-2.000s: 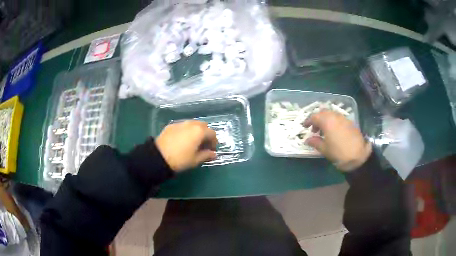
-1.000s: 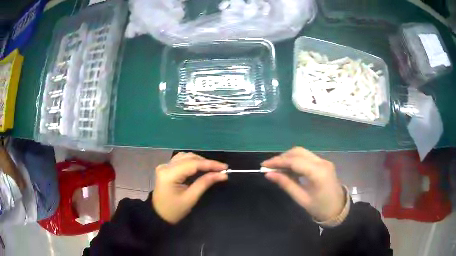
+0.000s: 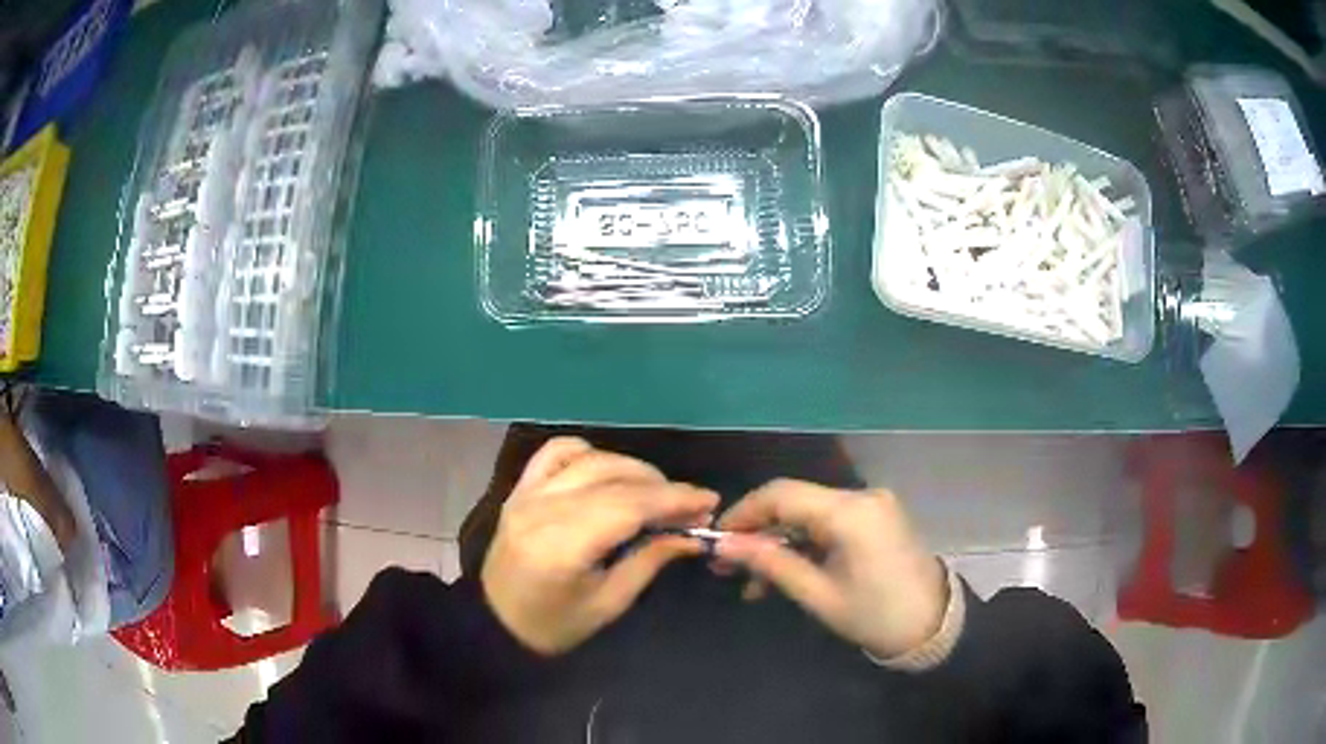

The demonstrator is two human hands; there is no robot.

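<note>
My left hand (image 3: 589,545) and my right hand (image 3: 851,560) meet fingertip to fingertip above the lap, in front of the bench edge. Between them they pinch a thin metal shaft (image 3: 701,534); only a short shiny bit shows, the fingers hide the rest. Whether a white sleeve is on it cannot be told. The clear clamshell box (image 3: 655,313) on the bench holds several thin shafts. The frosted plastic tub (image 3: 1014,327) to its right holds a heap of white sleeves.
A blister tray (image 3: 218,284) with white and silver pieces lies left. A clear plastic bag (image 3: 669,58) is behind the clamshell. Stacked clear boxes (image 3: 1248,153) and white paper (image 3: 1251,356) are right. Yellow bin (image 3: 32,247), blue bin (image 3: 70,66) and a person's arm (image 3: 32,502) are far left. Red stools (image 3: 233,567) stand below.
My hands left the clamshell and tub and came together above the lap. One second ago they held the shaft stretched between them with a white piece at the right; now the fingertips are closer.
</note>
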